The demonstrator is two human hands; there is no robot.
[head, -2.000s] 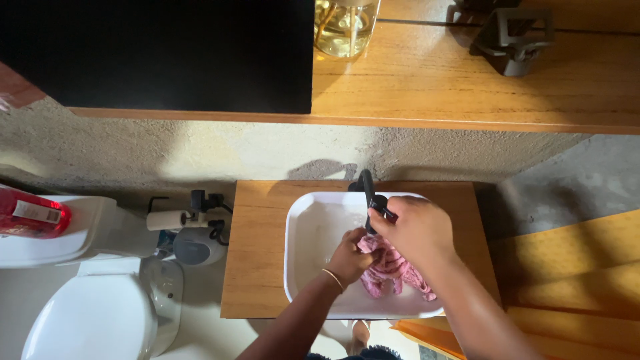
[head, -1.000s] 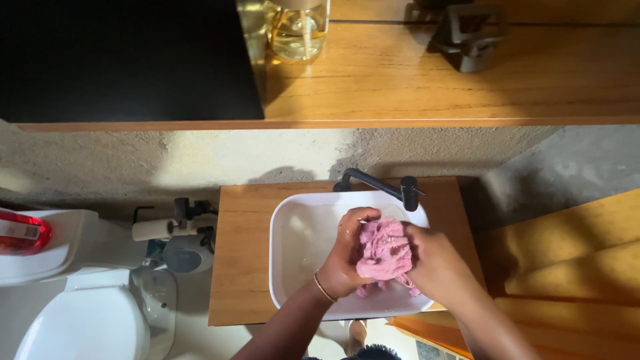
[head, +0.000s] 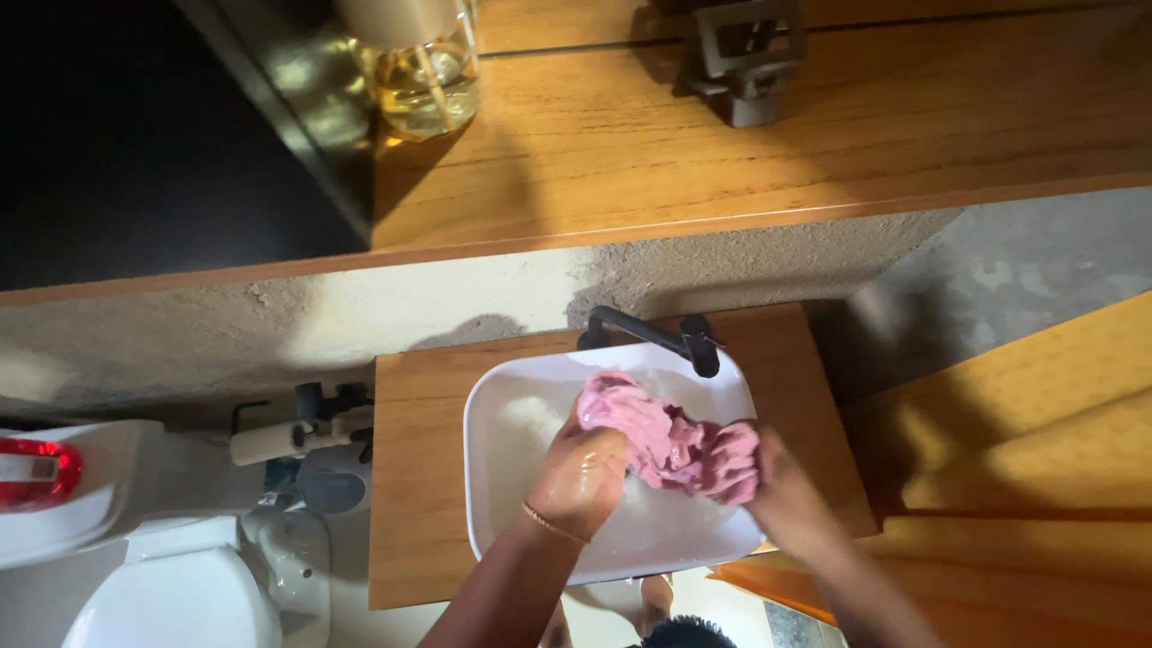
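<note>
A wet pink cloth (head: 670,441) is bunched between my two hands, over a white washbasin (head: 504,513). My left hand (head: 585,468), wet and with a thin bracelet at the wrist, grips the cloth's left end. The right end is held by my right hand (head: 781,486), which is slightly blurred; its fingers are partly hidden behind the cloth. A black faucet (head: 697,346) reaches over the basin's back right rim, just above the cloth. Whitish water or suds show in the basin.
The basin stands on a wooden counter (head: 418,477). Above it, a wooden shelf (head: 594,171) holds a glass bottle of yellow liquid (head: 427,90) and a dark metal holder (head: 747,63). A white toilet (head: 180,603) stands left, an orange curtain (head: 1035,450) hangs right.
My right hand has left the faucet, where it was two seconds ago, and grips the cloth. The cloth has been lifted and is now stretched wider between my hands than one second ago.
</note>
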